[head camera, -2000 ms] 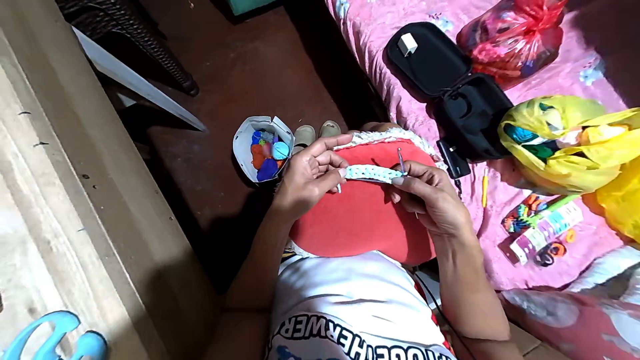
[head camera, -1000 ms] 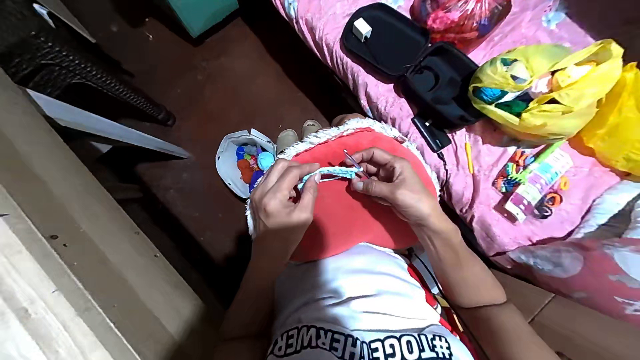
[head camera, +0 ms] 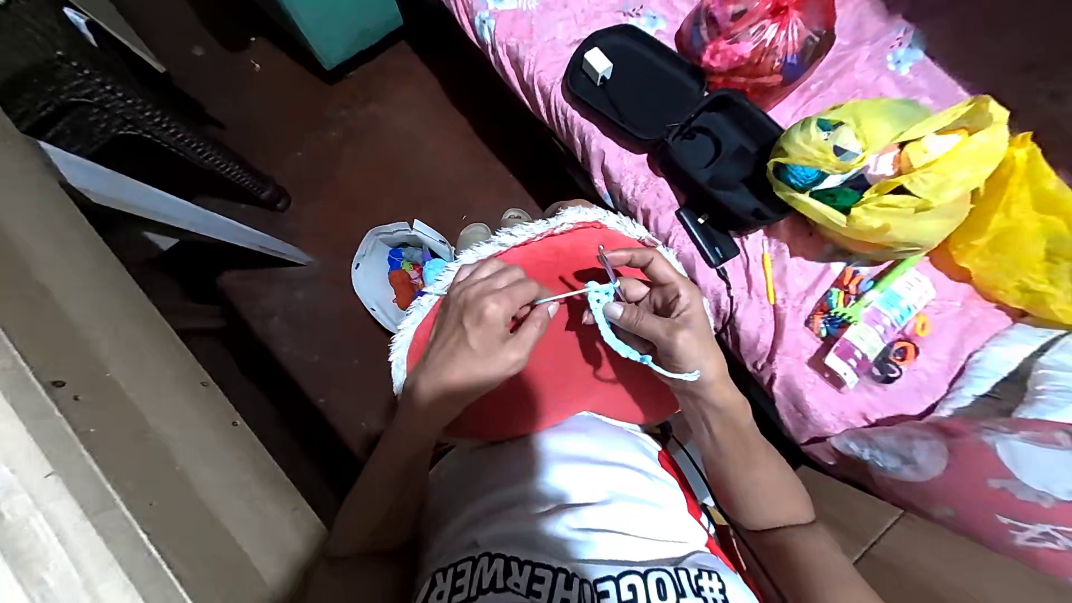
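My left hand (head camera: 486, 331) pinches a strand of light blue yarn (head camera: 565, 296), which runs taut to the crochet piece. In my right hand (head camera: 666, 310) are a slim crochet hook (head camera: 607, 266), tip upward, and the top end of a narrow light blue and white crocheted strip (head camera: 620, 342). The strip curves down below my right fingers, and its thin tail lies near the wrist. Both hands are above a red cushion (head camera: 557, 377) with a fluffy white edge, on my lap. The palm side of my left hand is hidden.
A white container (head camera: 373, 280) with coloured yarn balls stands on the floor. To the right, a pink-covered bed (head camera: 825, 289) bears an open black case (head camera: 720, 159), a yellow bag (head camera: 888, 218) of yarn, a red bag (head camera: 758, 42) and a yellow pen-like stick (head camera: 768, 276). Wooden boards (head camera: 151, 368) lie at left.
The crocheted strip was stretched between both hands; now it hangs curved from my right hand. My left hand has let go of the strip's end and holds the yarn strand.
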